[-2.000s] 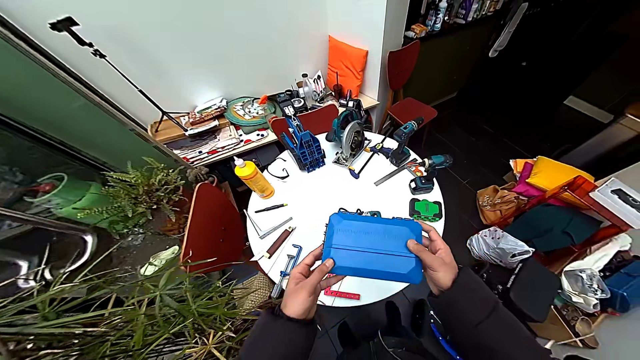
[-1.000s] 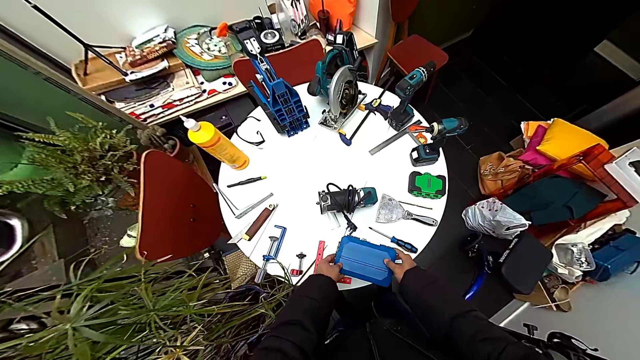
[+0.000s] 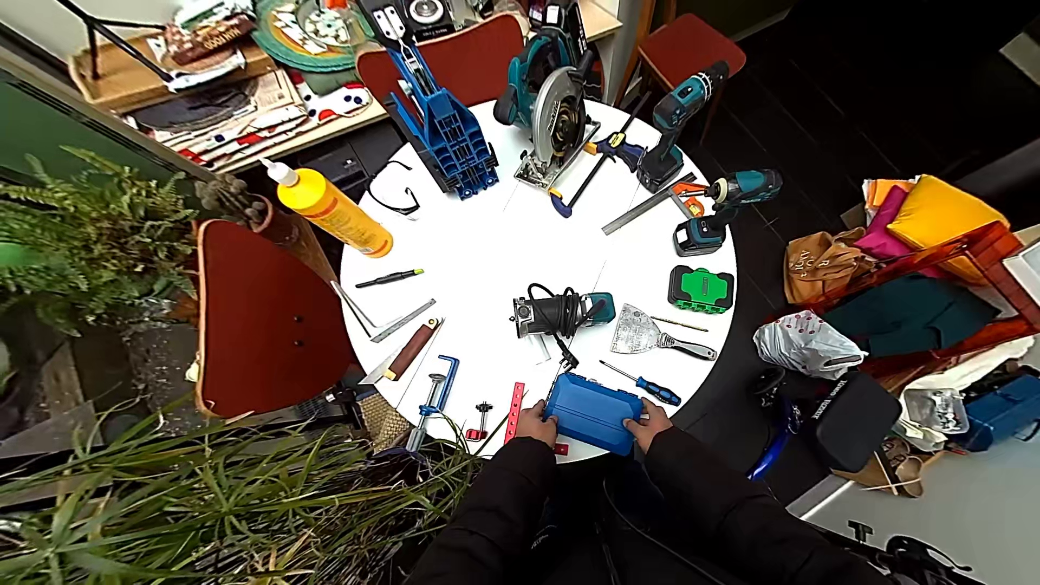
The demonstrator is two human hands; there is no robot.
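A closed blue plastic case (image 3: 595, 413) lies at the near edge of the round white table (image 3: 487, 268). My left hand (image 3: 536, 426) grips its left end, and my right hand (image 3: 647, 424) its right end. Just beyond the case is a corded trim router (image 3: 561, 314) with its cable bundled on it. A screwdriver (image 3: 656, 390) and a wide scraper (image 3: 642, 331) lie beyond my right hand. By my left hand are a red perforated rule (image 3: 514, 410), a small red clamp (image 3: 481, 422) and a blue metal clamp (image 3: 439, 390). Part of the red rule is hidden by my left hand.
Around the table stand a yellow glue bottle (image 3: 333, 211), a blue pocket-hole jig (image 3: 451, 134), a circular saw (image 3: 556, 114), a cordless drill (image 3: 678, 114), an impact driver (image 3: 731, 203) and a green bit case (image 3: 701, 288). Red chairs (image 3: 264, 325) and plants (image 3: 244, 512) border the left.
Both hands have lowered the blue case from in front of me to the table's near edge. The router and scraper, largely hidden behind it at first, now show. The view has shifted.
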